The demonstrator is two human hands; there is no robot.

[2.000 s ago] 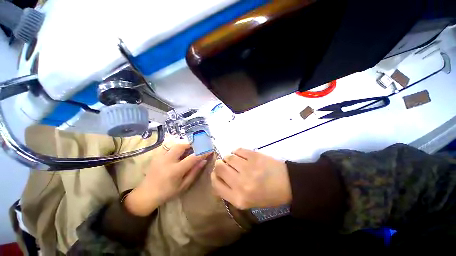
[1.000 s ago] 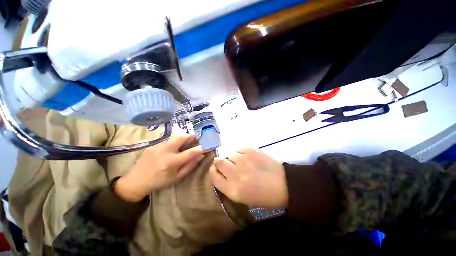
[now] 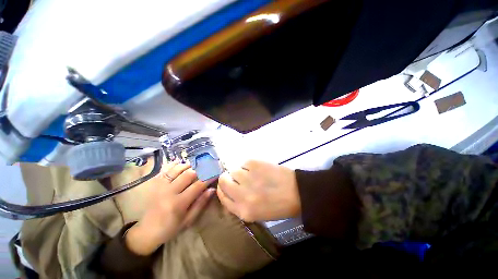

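A tan garment panel (image 3: pixel 202 240) lies under the presser foot (image 3: pixel 188 146) and drapes left and over the front table edge. A speckled overlocked edge (image 3: pixel 254 233) runs down its right side. My left hand (image 3: pixel 166 204) lies on the cloth with fingertips beside the blue-grey finger guard (image 3: pixel 207 167). My right hand (image 3: pixel 259 190) pinches the cloth edge just right of the guard, its fingers curled. The fingertips of both hands are close together at the foot. The needle cannot be made out.
The white machine head (image 3: pixel 49 65) with its ribbed knob (image 3: pixel 97 159) and chrome bar (image 3: pixel 82 204) is at left. A dark glossy device (image 3: pixel 235 82) covers the upper middle. Black snips (image 3: pixel 379 114), a red handle loop (image 3: pixel 343 98) and brown scraps (image 3: pixel 450 102) lie right. A ruler (image 3: pixel 292 233) shows in front.
The camera view has tilted and shifted. My left fingers now reach farther up beside the foot and lie flatter. My right hand still holds the cloth edge.
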